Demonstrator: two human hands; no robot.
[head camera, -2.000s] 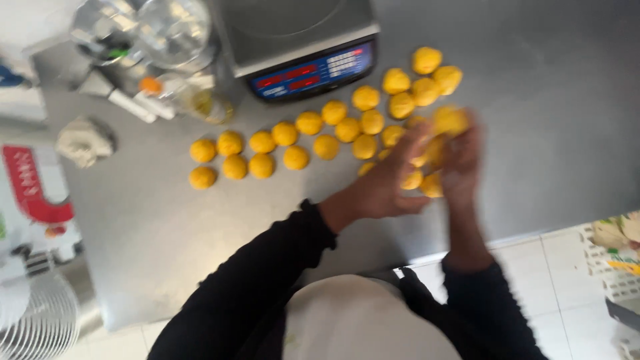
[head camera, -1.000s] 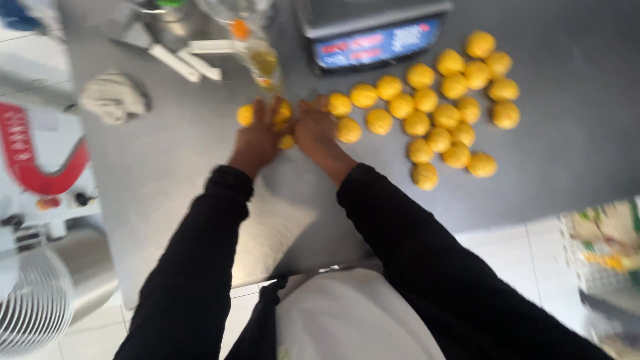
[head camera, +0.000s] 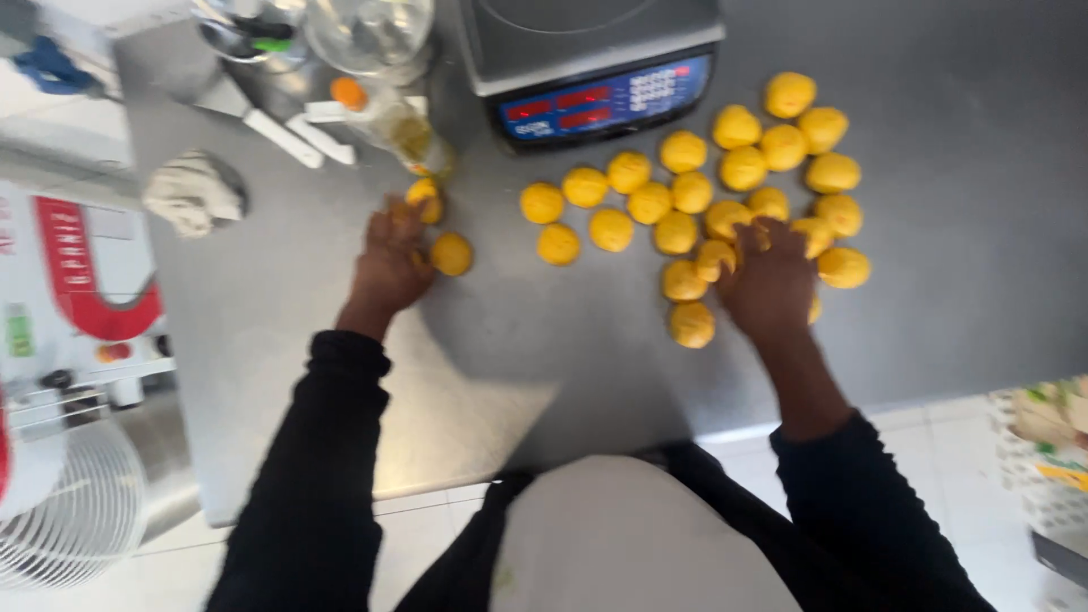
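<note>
Several yellow dough balls (head camera: 611, 230) lie on a metal table, most of them grouped at centre and right, below a digital scale. My left hand (head camera: 393, 255) is at the left, against a yellow ball (head camera: 424, 201), with another ball (head camera: 451, 254) beside its thumb. Whether its fingers grip a ball is hidden. My right hand (head camera: 769, 276) reaches over the right-hand group, its fingers spread down among the balls. The balls under its palm are partly hidden, so a grip cannot be made out.
The digital scale (head camera: 595, 93) stands at the back. Left of it are an oil bottle with an orange cap (head camera: 408, 132), a glass bowl (head camera: 370, 34), white-handled tools (head camera: 285, 138) and a crumpled cloth (head camera: 194, 194). A wire fan guard (head camera: 68, 501) is at lower left.
My hands were close together at the left group a second ago. My right hand has since moved right, over the large group, while my left hand remains near the left balls.
</note>
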